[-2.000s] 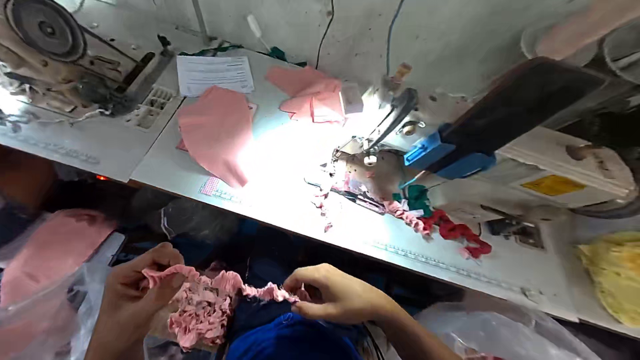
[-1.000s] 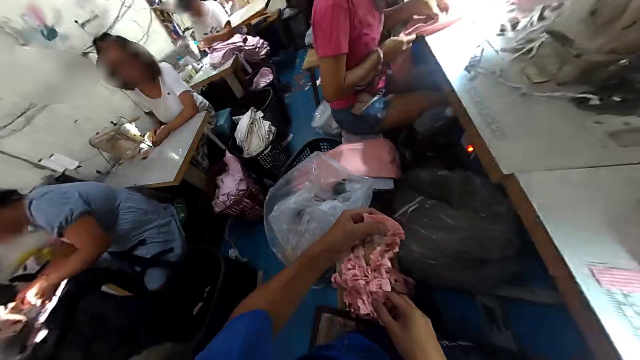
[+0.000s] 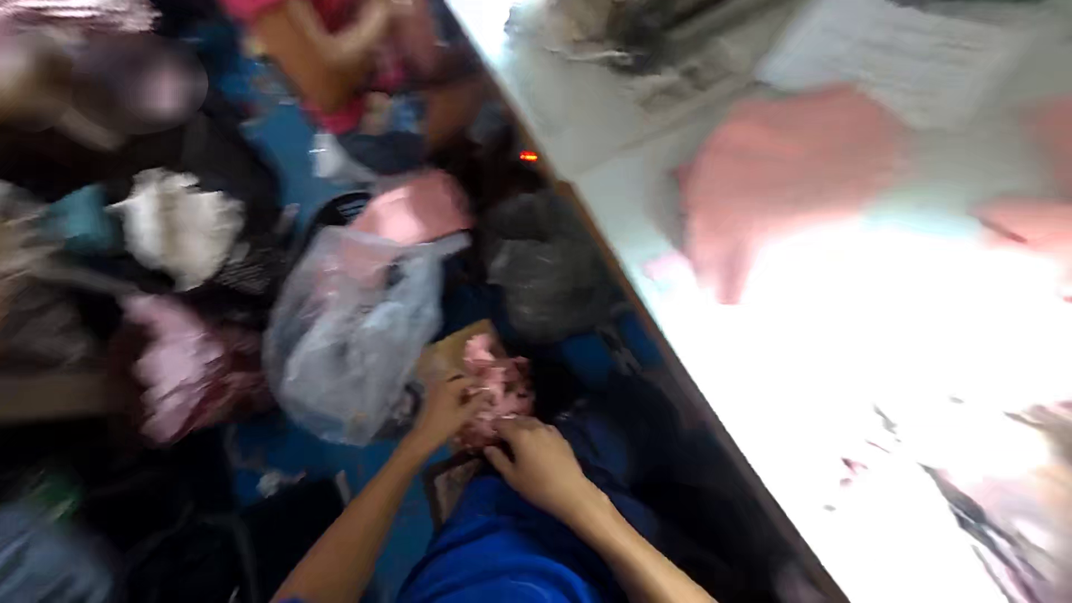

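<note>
A bunched heap of gathered pink fabric (image 3: 502,385) lies low by my lap, in front of my blue clothing. At its left side is my left hand (image 3: 450,410), with the fingers on the cloth. My right hand (image 3: 536,461) touches the lower right edge of the heap, fingers bent. The view is blurred, so whether either hand grips the fabric cannot be made out. A brown, box-like surface (image 3: 448,356) shows behind the heap.
A clear plastic bag (image 3: 352,335) with pink cloth stands beyond my left hand. The white sewing table (image 3: 620,201) runs along the right, bearing pink fabric pieces (image 3: 787,176) and a printed paper (image 3: 888,59). Another person's arm (image 3: 318,50) is at the top; more cloth piles lie left.
The view has swung widely, first left and then partly back to the table. The gathered pink fabric, held up between both hands earlier, is now lower by my lap.
</note>
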